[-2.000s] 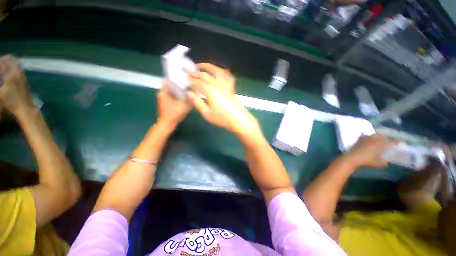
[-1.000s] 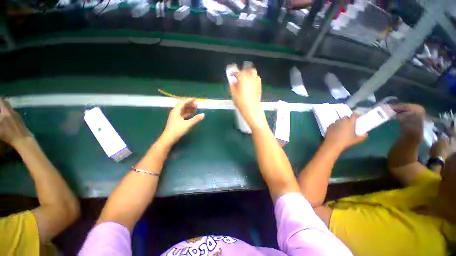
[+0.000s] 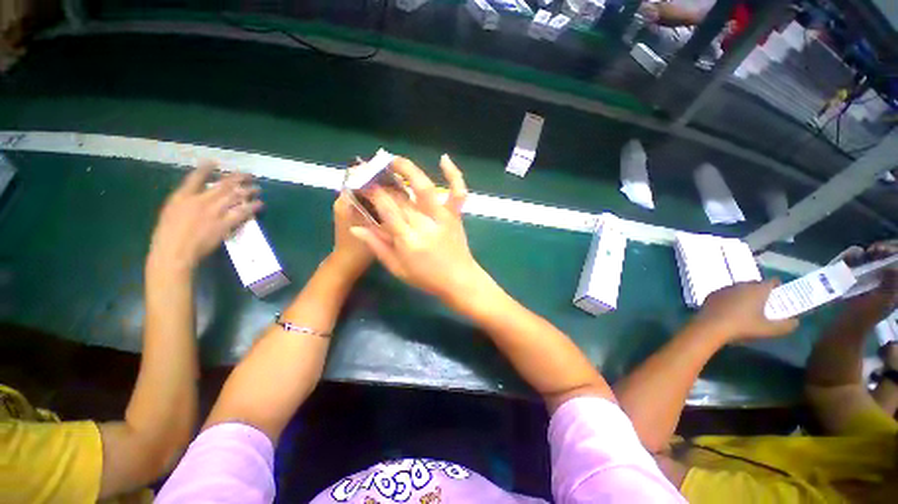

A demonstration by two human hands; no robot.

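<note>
My left hand (image 3: 352, 221) holds a white open carton (image 3: 372, 169) upright over the pale strip, its flap and hollow grey mouth showing at the top. My right hand (image 3: 423, 231) is against the carton's mouth with its fingers spread; whether it holds anything is hidden. A closed white carton (image 3: 602, 266) lies on the green worktop (image 3: 433, 335) to the right of my hands. Another white carton (image 3: 255, 258) lies to the left, under the left neighbour's hand.
The pale strip (image 3: 551, 213) runs between worktop and dark green belt (image 3: 423, 108). White pieces, one a carton (image 3: 526, 145), lie on the belt. A white stack (image 3: 717, 264) is at the right, by a neighbour's hand holding a printed white carton (image 3: 812, 290). A metal post (image 3: 827, 197) slants beyond.
My right hand has come back from the belt to my left hand, which now holds an open carton. The left neighbour's hand has reached over the left carton.
</note>
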